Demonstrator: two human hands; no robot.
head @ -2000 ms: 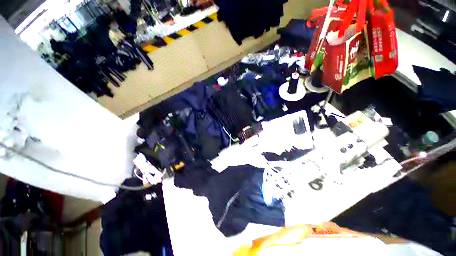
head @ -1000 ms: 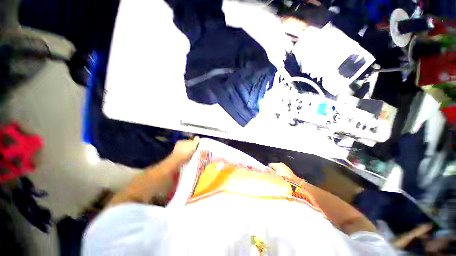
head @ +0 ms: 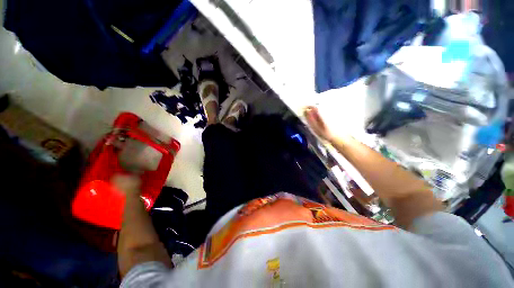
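A bright red plastic stool [head: 98,199] stands on the floor at the left. My left hand [head: 127,183] is blurred and lies over the stool; whether its fingers grip it I cannot tell. My right hand [head: 318,122] is at the front edge of the white sewing table [head: 287,25], with no thing seen in it. Dark navy cloth [head: 352,45] lies on the table beyond that hand. The white sewing machine [head: 434,112] is blurred at the right.
A blue crate edge [head: 169,25] shows at the top, beside a large dark garment heap [head: 79,42]. Black scraps [head: 172,104] lie on the pale floor near my feet [head: 209,98]. A cardboard box [head: 39,132] is at the far left.
The view has swung down and left to the floor and stool. My hands have moved apart from the shirt front: left to the stool, right to the table edge.
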